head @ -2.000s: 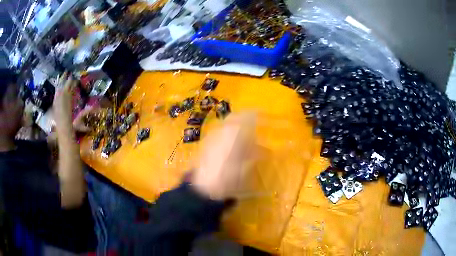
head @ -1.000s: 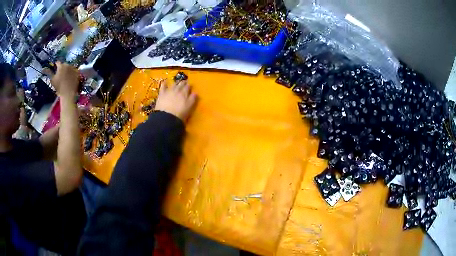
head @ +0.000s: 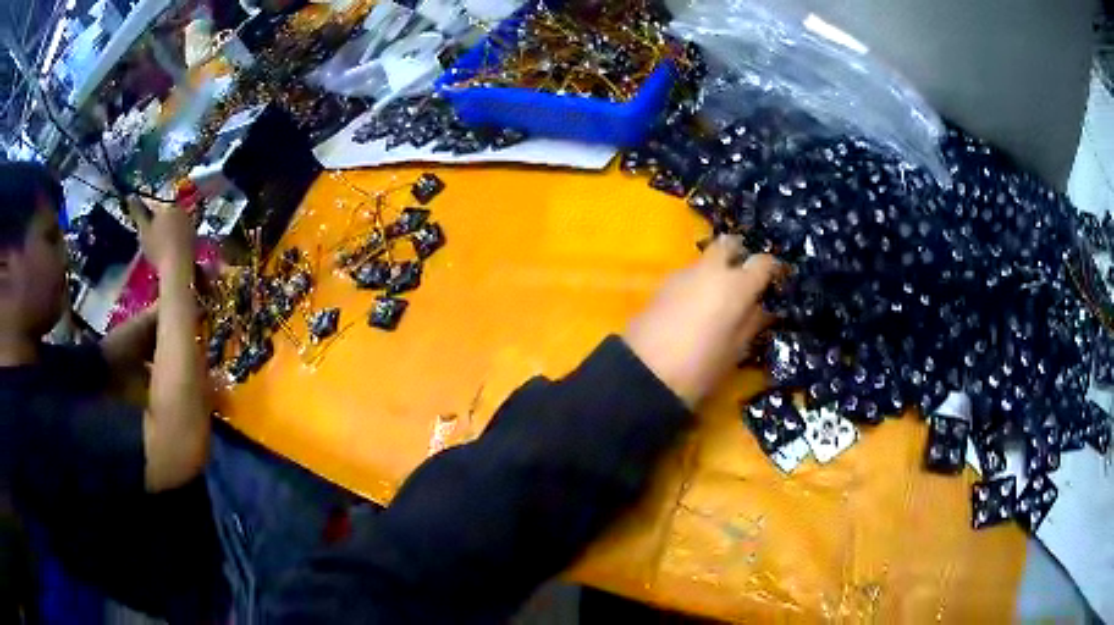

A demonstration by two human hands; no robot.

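Observation:
My left hand point(head: 699, 320), in a black sleeve, reaches across the orange-yellow tabletop to the left edge of the heap of black LED boards point(head: 904, 269). Its fingertips are bent down at the boards; whether they grip one is hidden. My right hand is out of view. A loose group of small wired boards point(head: 403, 275) lies on the tabletop's left part, with more wired boards point(head: 263, 305) further left. A board showing its pale side point(head: 830, 433) lies at the heap's lower left edge.
A blue bin point(head: 556, 112) full of wired pieces stands behind, on a white sheet point(head: 354, 150) with dark boards. A clear plastic bag point(head: 831, 79) lies behind the heap. Another person point(head: 110, 415) in dark clothes works at the left with raised forearm.
My left hand has moved from the small wired boards at the left across to the heap at the right. The group of wired boards is uncovered again. The view has shifted slightly.

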